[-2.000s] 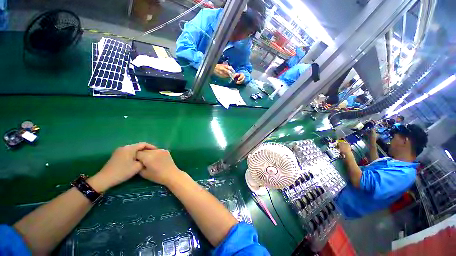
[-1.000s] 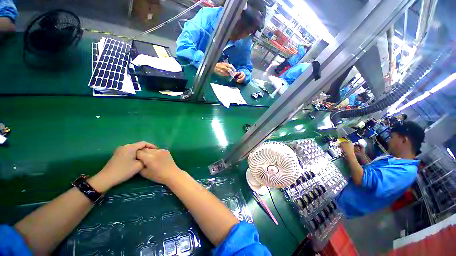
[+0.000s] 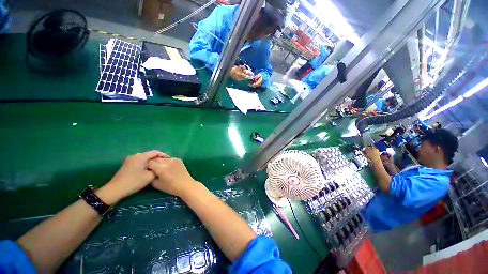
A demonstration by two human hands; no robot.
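Observation:
My left hand (image 3: 132, 172) and my right hand (image 3: 170, 174) are clasped together above the green belt (image 3: 107, 134). Their fingers are folded over each other, and no part shows in them; the space between the palms is hidden. A clear blister tray (image 3: 144, 241) lies below my hands and under my forearms, partly covered by them. A small dark unit with a pale piece (image 3: 257, 137) lies on the belt beside the slanting metal post.
A white fan (image 3: 294, 176) and pink tool (image 3: 288, 219) stand right of the tray, before filled trays (image 3: 337, 198). The metal post (image 3: 299, 126) slants across. Grid sheets (image 3: 122, 69), a black box (image 3: 174, 80) and black fan (image 3: 58, 35) are across the line. Two people work nearby.
The unit at the far left has moved left out of view. Another unit has come out from behind the post, moving left along the belt. My hands have stayed clasped.

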